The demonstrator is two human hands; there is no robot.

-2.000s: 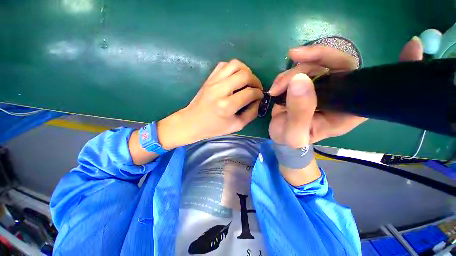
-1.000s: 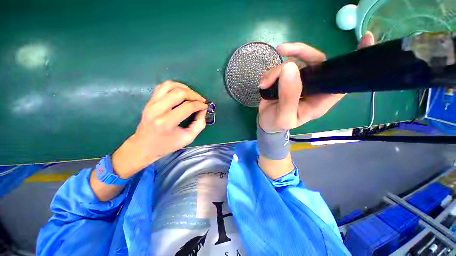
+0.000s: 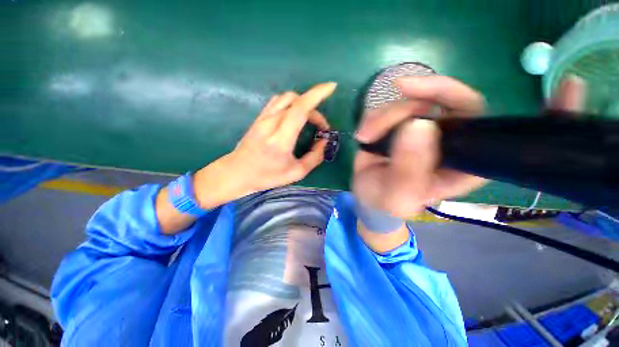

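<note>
My left hand (image 3: pixel 275 142) holds a small dark square unit (image 3: pixel 328 144) between thumb and fingertips, with the index finger raised off it. My right hand (image 3: pixel 414 149), blurred, is shut around the thick black electric screwdriver (image 3: pixel 529 150). The tool's nose points left toward the unit, and a thin bit shows in the small gap between them. The round screw dish (image 3: pixel 394 85) lies behind my right fingers, partly covered by them. Single screws are too small to tell.
The green bench mat (image 3: pixel 190 115) spans the work area. A mint-green fan (image 3: pixel 584 61) stands at the upper right. A black cable (image 3: pixel 522 234) and a power strip (image 3: pixel 502 212) run along the bench's near edge at right. Blue bins (image 3: pixel 563 324) sit below at the lower right.
Since one second ago, my right hand and the screwdriver have moved off the dish toward the unit. My left index finger has lifted from the unit. The camera view has shifted too.
</note>
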